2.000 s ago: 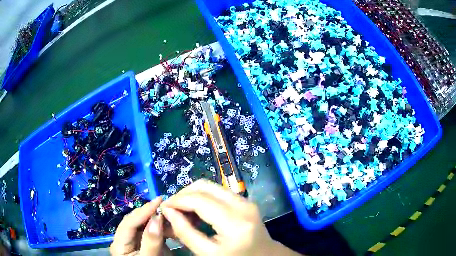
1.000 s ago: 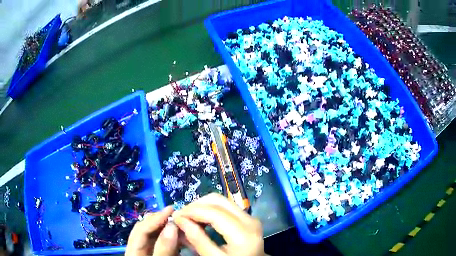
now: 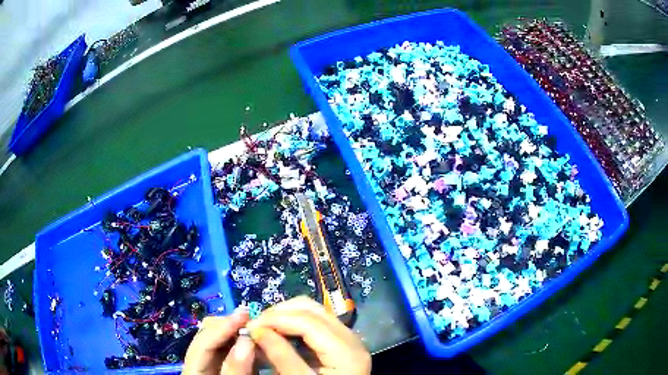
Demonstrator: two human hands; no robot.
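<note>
My left hand (image 3: 218,347) and my right hand (image 3: 307,338) meet at the bottom centre, fingertips together. They pinch a tiny whitish part (image 3: 245,332) between them; its shape is mostly hidden by the fingers. Just beyond my hands, small lilac two-hole links (image 3: 258,277) lie scattered around an orange and black utility knife (image 3: 322,253) with its silver blade end pointing away. A mixed pile of coloured housings and red-wired pieces (image 3: 256,170) lies behind the knife.
A large blue bin (image 3: 417,311) of turquoise, white and black housings stands right. A shallower blue bin (image 3: 69,293) with dark wired pieces stands left. Clear trays with red-wired parts (image 3: 586,102) lie beyond the right bin. Another blue bin (image 3: 44,110) is far left.
The view has shifted slightly, so the bins sit a little differently in the picture. My hands stay together at the fingertips, with only small finger movement.
</note>
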